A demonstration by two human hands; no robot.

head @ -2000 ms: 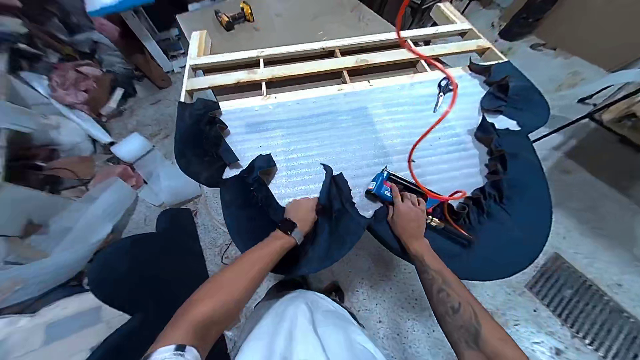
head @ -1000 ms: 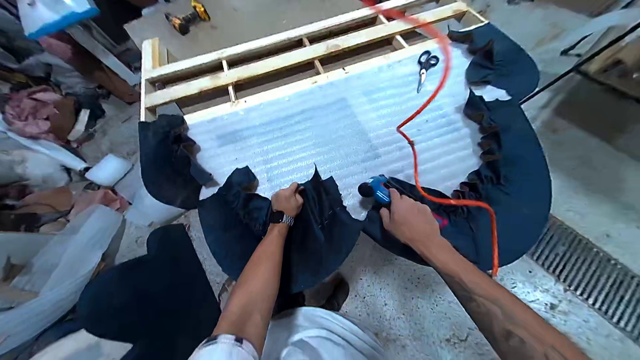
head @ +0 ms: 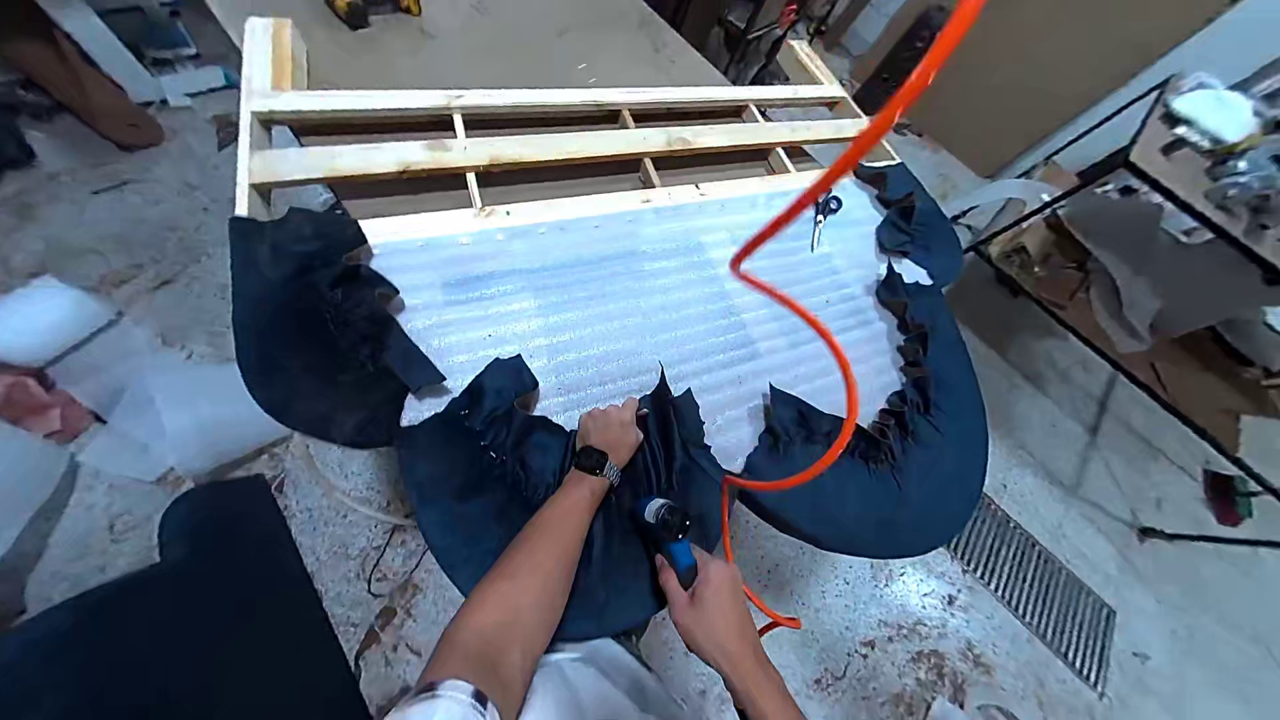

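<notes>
A scalloped upholstered panel with a wooden frame (head: 500, 150) lies before me, its middle covered by white foam sheet (head: 600, 300). Dark blue fabric (head: 450, 500) wraps its rounded edges in gathered folds. My left hand (head: 610, 435), with a watch on the wrist, grips the bunched fabric at the lower middle lobe. My right hand (head: 705, 600) is closed around a blue pneumatic staple gun (head: 670, 530), whose head is against or just over the fabric, right of and below my left hand. An orange air hose (head: 800, 310) loops across the panel. Black-handled scissors (head: 825, 215) lie on the foam.
A yellow and black power tool (head: 370, 10) sits on the board behind the frame. Dark fabric (head: 200, 610) and white foam scraps (head: 190, 400) lie at left. At right are a metal-framed rack (head: 1100, 180) and a floor grate (head: 1035, 590).
My right hand has moved the staple gun left, from the gap beside the right lobe onto the middle lobe's fabric. My left hand still grips the gathered fabric. The hose has shifted.
</notes>
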